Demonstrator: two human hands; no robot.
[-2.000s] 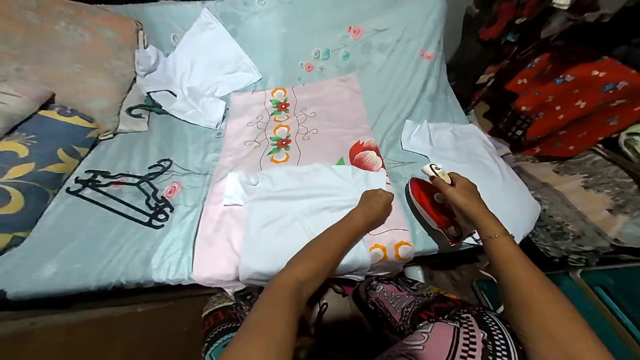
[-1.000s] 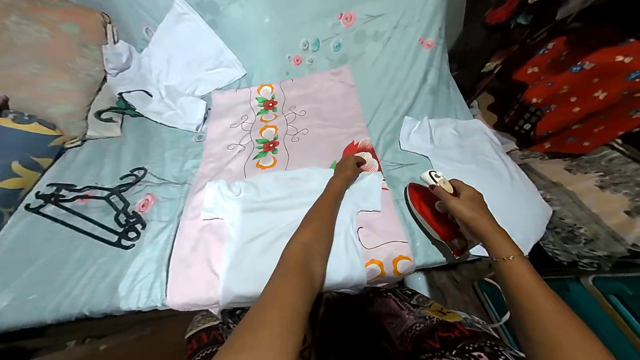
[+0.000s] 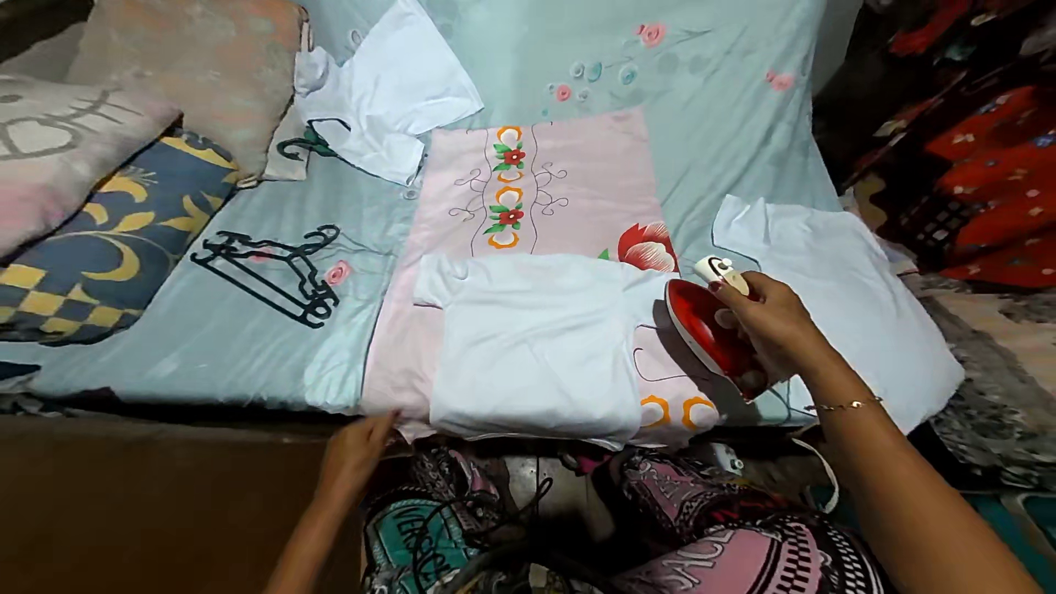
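Observation:
A red clothes iron with a white handle [image 3: 714, 334] is in my right hand [image 3: 771, 322], tilted on its side just off the right sleeve of a white T-shirt [image 3: 536, 355]. The shirt lies spread on a pink cloth with printed flowers [image 3: 569, 181]. At the cloth's lower left corner, the fingers of my left hand [image 3: 359, 450] touch or pinch its edge; which of these I cannot tell. Right of the iron lies another white garment [image 3: 841, 289].
Black plastic hangers [image 3: 272, 276] lie on the pale green floral sheet [image 3: 198, 355]. A third white garment [image 3: 404, 82] with a green hanger [image 3: 313, 140] rests farther back, beside several pillows [image 3: 132, 239]. The iron's white cord [image 3: 821, 470] hangs near my knees.
My left hand has moved from the shirt's right sleeve down to the pink cloth's lower left corner. The iron, still in my right hand, is now beside the sleeve.

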